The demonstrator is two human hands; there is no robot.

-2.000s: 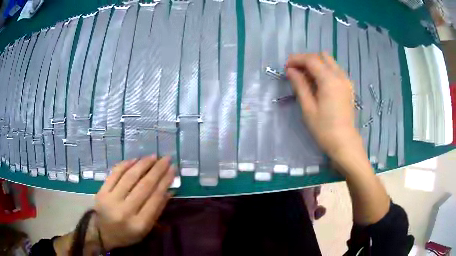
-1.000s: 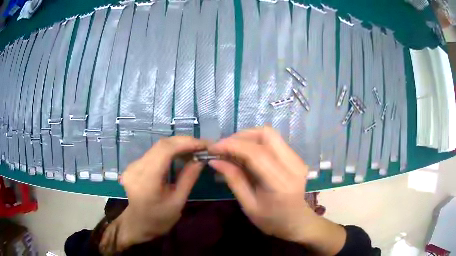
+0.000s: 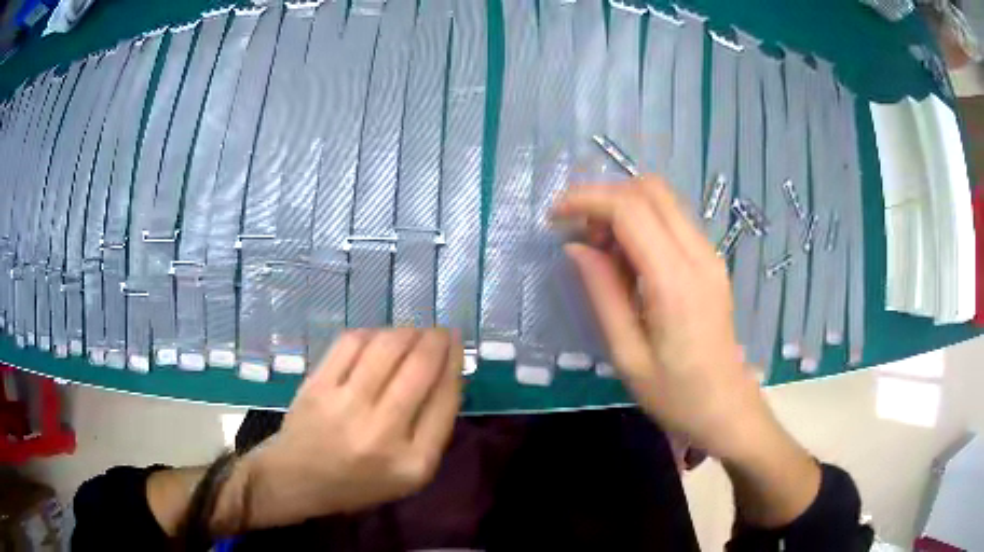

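Silver mesh straps (image 3: 335, 119) lie side by side, with pale end tabs (image 3: 497, 350) near the front edge. Shiny strap loops (image 3: 370, 243) sit across several straps left of centre. Loose loops (image 3: 747, 217) lie scattered on the straps at the right. My left hand (image 3: 383, 415) rests with curled fingers over strap ends at the front edge; its fingertips hide what they touch. My right hand (image 3: 674, 297) is over the straps right of centre, thumb and forefinger apart, with no loop visible between them. It may cover some loose loops.
The green bench top (image 3: 885, 361) curves along the front. A stack of white sheets (image 3: 923, 210) stands at the right end. A red object (image 3: 38, 426) is below the bench at the left, over the pale floor (image 3: 820, 431).
My hands were together around a small loop and are now apart, the right one back toward the loose loops. Another loop now sits across a strap beside the rightmost fitted one.
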